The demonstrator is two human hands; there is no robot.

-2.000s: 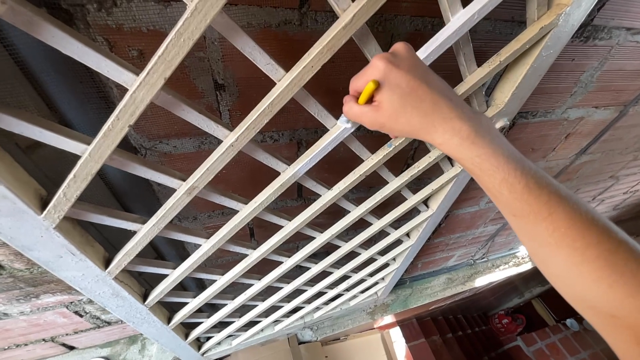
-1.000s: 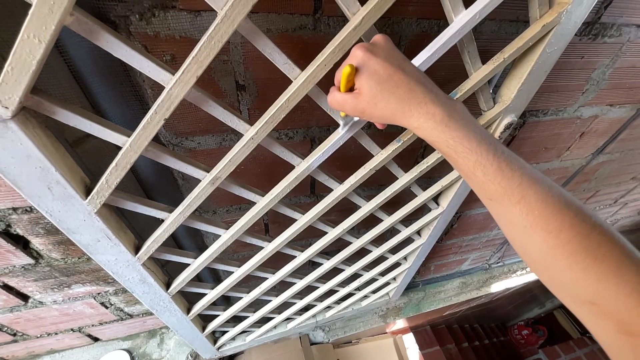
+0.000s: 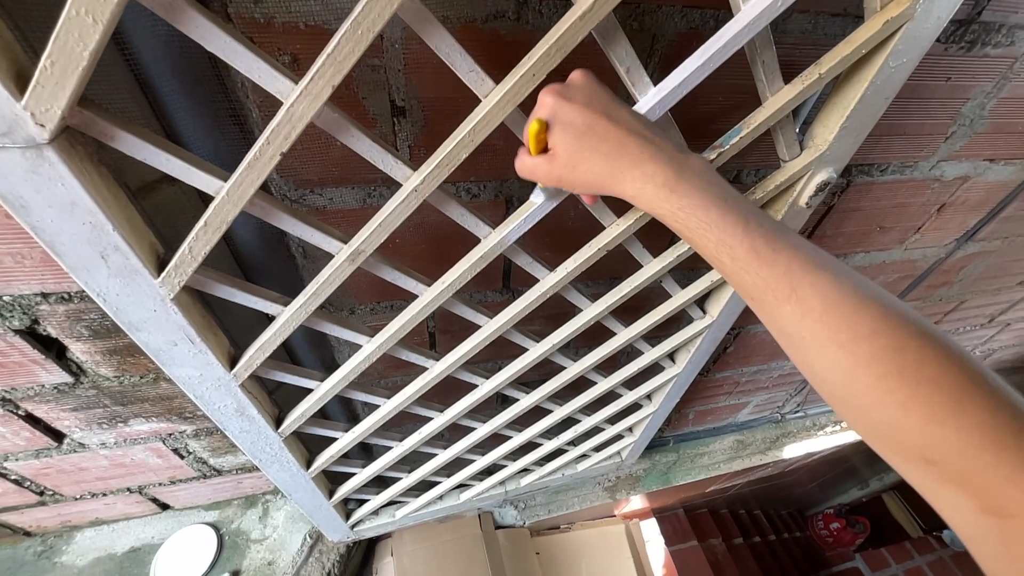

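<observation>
My right hand (image 3: 592, 140) is closed around a paintbrush with a yellow handle (image 3: 538, 138). Its pale bristles (image 3: 544, 194) touch a diagonal slat (image 3: 500, 234) of a lattice. Most of the brush is hidden by my fingers. Above my hand the same slat (image 3: 712, 60) looks bright white, while its lower left stretch looks cream. Crossing slats lie behind it, and a pale frame beam (image 3: 152, 264) borders the lattice on the left. My left hand is out of view.
Behind the lattice is a rough brick wall (image 3: 472, 280). Cardboard boxes (image 3: 448, 548) stand at the bottom, beside dark red steps (image 3: 744, 536). A round white object (image 3: 186, 552) lies at lower left. A bolt-like stub (image 3: 818, 188) protrudes from the right frame.
My right hand and the brush have moved down and left along the slat, bristles still against it. The view has shifted somewhat.
</observation>
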